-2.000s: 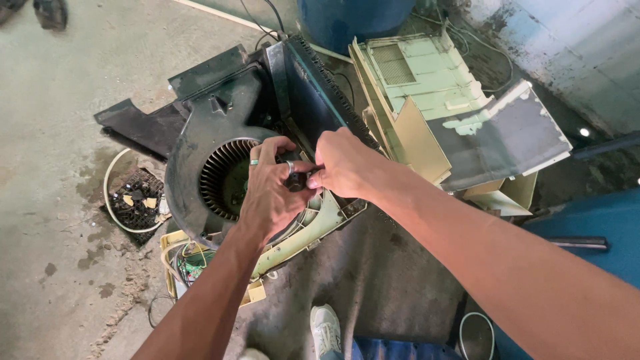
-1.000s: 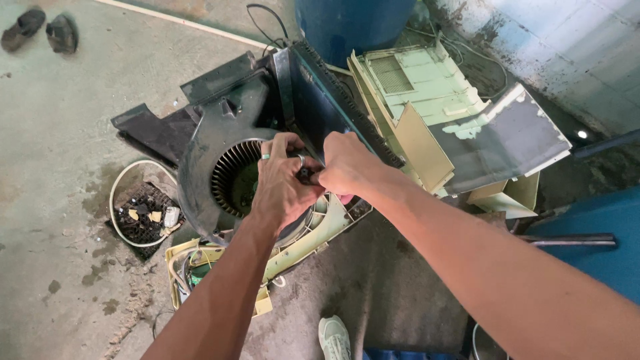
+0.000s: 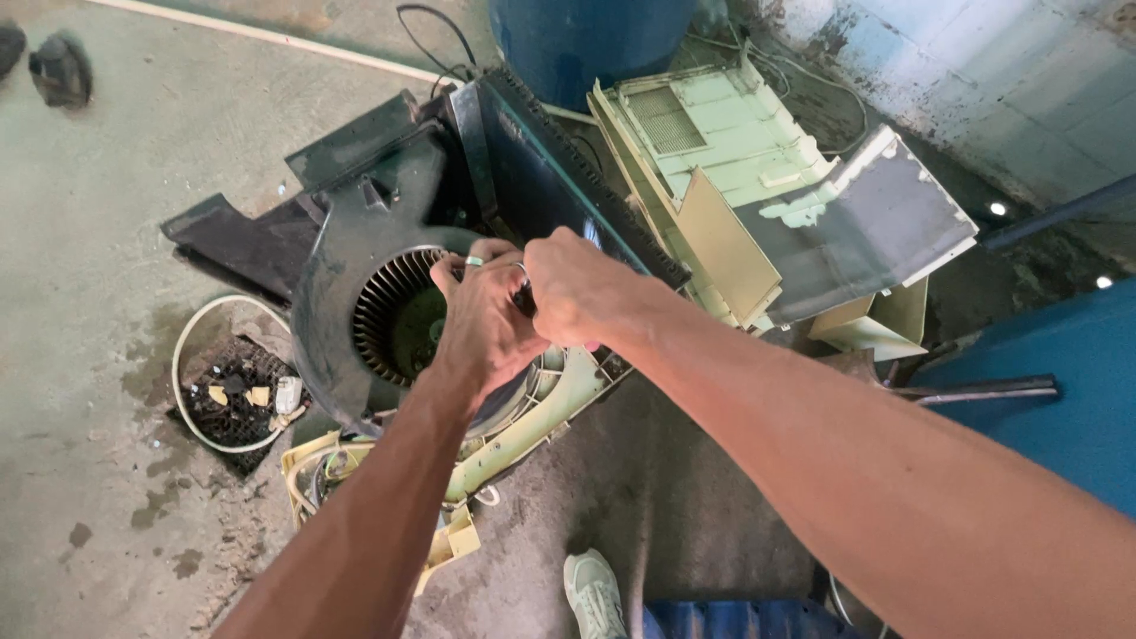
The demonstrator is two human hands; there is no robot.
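Note:
A dark blower housing [image 3: 333, 302] with a finned fan wheel [image 3: 382, 306] inside lies on the floor, with a dark finned coil panel [image 3: 550, 177] standing behind it. Over the housing's right side, my left hand [image 3: 488, 319] has bent fingers around a small dark part, mostly hidden by the hands. Close against it, my right hand [image 3: 581, 288] is closed on something; a bit of pink shows below the fist, and the rest is hidden. Beneath both hands runs a cream plastic frame [image 3: 515, 444] with ribs.
Cream casing panels [image 3: 728, 133] and a grey panel [image 3: 861, 231] lie at right. A blue barrel [image 3: 590, 44] stands behind. At left is a floor drain [image 3: 235, 382] with debris and a pale hose loop [image 3: 182, 355]. A metal bar [image 3: 985, 389] juts out at right. Wires hang near the frame's lower left.
Both hands stay together over the right side of the blower housing. The fingers of my left hand have shifted slightly. The view has moved a little.

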